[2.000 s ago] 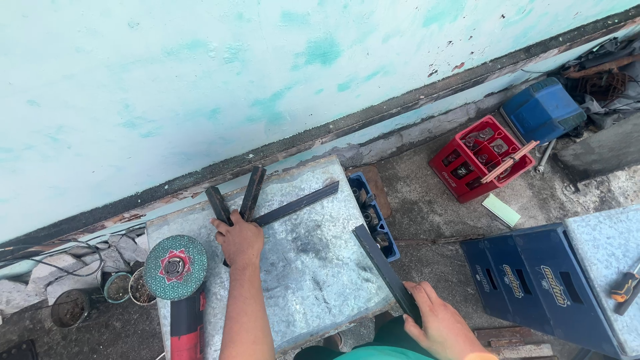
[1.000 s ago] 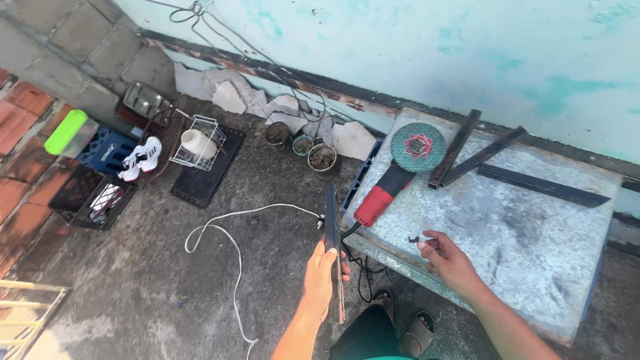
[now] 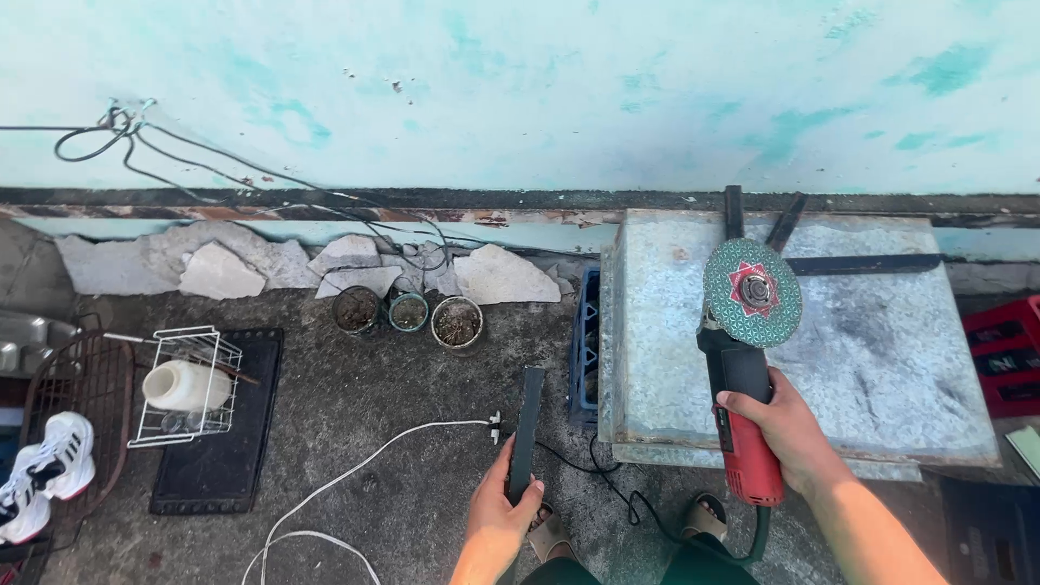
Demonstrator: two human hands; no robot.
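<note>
My left hand (image 3: 505,508) grips the lower end of a dark flat metal bar (image 3: 528,422), which points up over the concrete floor, left of the metal-topped table (image 3: 877,366). My right hand (image 3: 784,422) is closed around the body of a red and black angle grinder (image 3: 746,439) at the left part of the table. The grinder's green patterned disc (image 3: 754,292) faces up, at the far end of the tool. Beyond the disc lie more dark metal pieces: one upright in view (image 3: 734,213), one slanted (image 3: 786,221) and one running right (image 3: 865,264).
A painted wall (image 3: 520,97) borders the table's far side. A blue crate (image 3: 587,349) stands by the table's left edge, a red crate (image 3: 1007,353) to its right. Broken stone slabs (image 3: 508,275), pots (image 3: 457,322), a white wire rack (image 3: 183,390) and a white cable (image 3: 341,475) occupy the floor.
My right hand, a second ago over the table with a small dark item at its fingers, now holds the grinder. My left hand still holds the bar. The view has turned.
</note>
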